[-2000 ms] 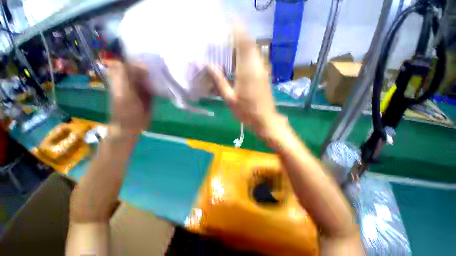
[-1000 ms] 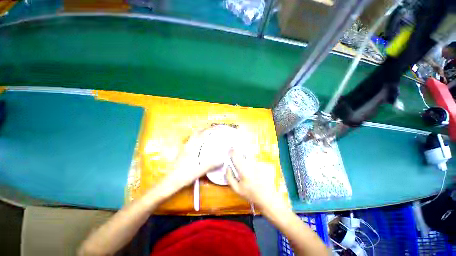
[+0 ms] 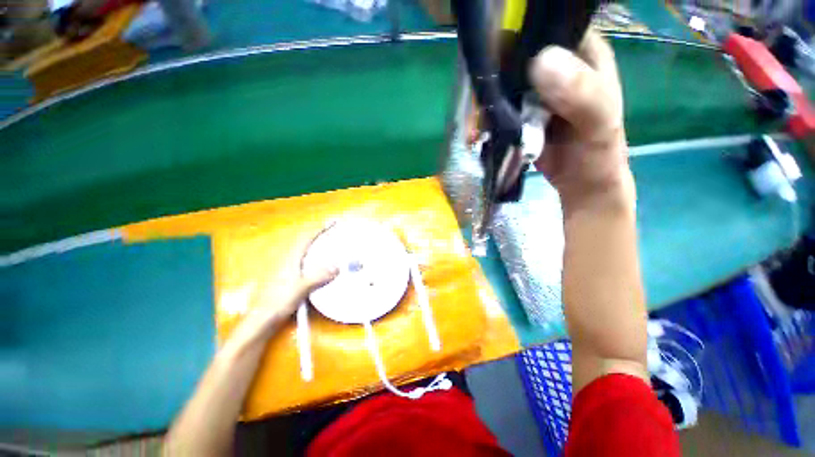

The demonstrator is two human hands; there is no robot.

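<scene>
The white round housing [image 3: 357, 286] lies flat on the orange padded fixture [image 3: 259, 223]. Two white strips [image 3: 426, 308] stick out at its sides towards me, and a white pigtail cable [image 3: 380, 361] runs from its near edge. My left hand [image 3: 290, 299] rests on the left part of the housing, fingertips near its centre; it does not grip it. My right hand [image 3: 581, 116] is raised and closed around the black hanging power screwdriver [image 3: 518, 107], whose tip points down, right of the fixture. What is under the housing is hidden.
A clear bag of screws [image 3: 533, 259] lies right of the fixture, with the screw cup [image 3: 463, 183] partly hidden behind the screwdriver. The green belt [image 3: 268, 134] runs behind. A white-and-black unit [image 3: 768, 170] sits at far right. A blue crate [image 3: 545, 384] is below.
My right hand has left the housing and taken hold of the screwdriver, which has come left. My left hand stays at the housing, which now lies flat and largely uncovered.
</scene>
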